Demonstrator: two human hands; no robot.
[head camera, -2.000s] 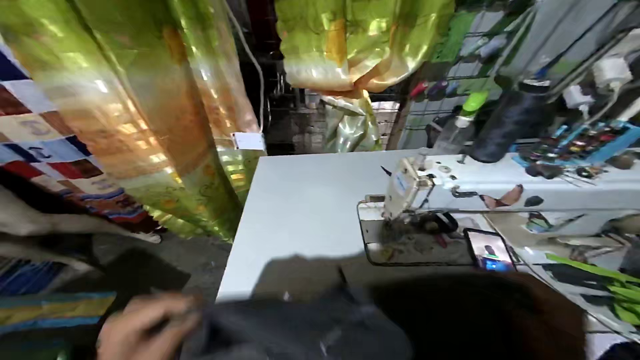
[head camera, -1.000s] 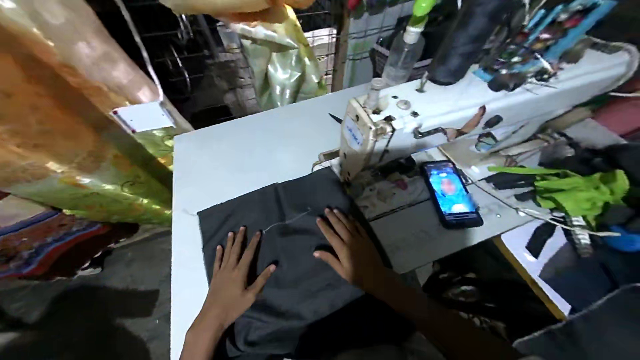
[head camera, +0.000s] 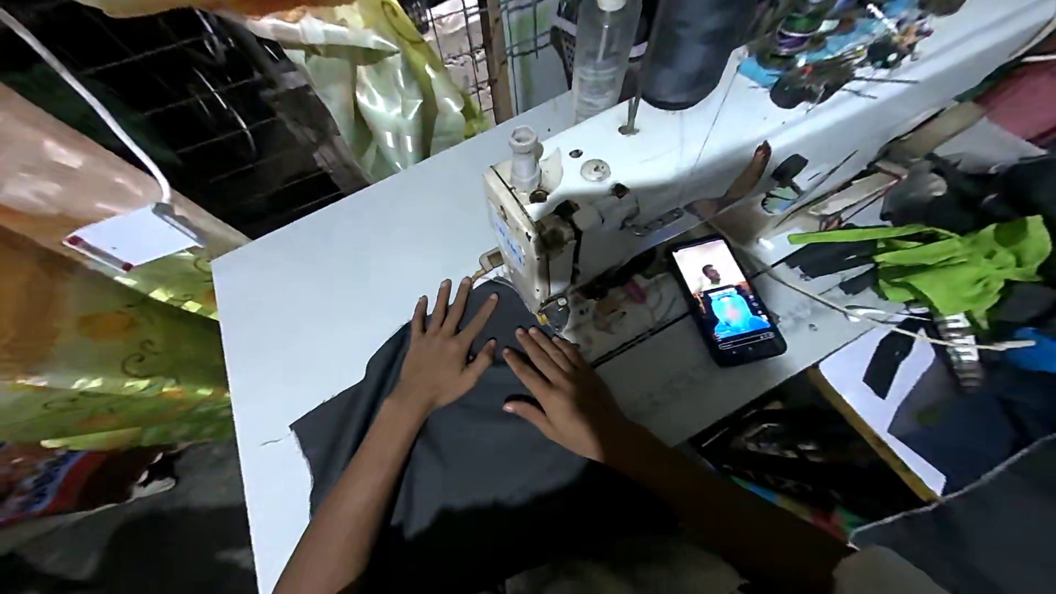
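Observation:
Dark grey fabric (head camera: 462, 462) lies on the white sewing table, its upper edge at the needle area of a white industrial sewing machine (head camera: 528, 239). My left hand (head camera: 441, 355) rests flat on the cloth, fingers spread, left of the presser foot. Just in front of the needle area, my right hand (head camera: 565, 392) presses on the same fabric with its thumb apart. Neither hand grips anything. The fabric's lower part falls in dark shadow near my body.
A smartphone (head camera: 726, 301) with a lit screen lies right of the needle area. Green cloth scraps (head camera: 961, 260) and dark cloths pile at the right. A thread cone (head camera: 689, 54) and a clear bottle (head camera: 602, 62) stand behind the machine head. Curtains hang at the left.
Both hands and the fabric have moved up to the needle area; a second ago the hands lay flat lower on the cloth. The view has swung and come closer to the machine.

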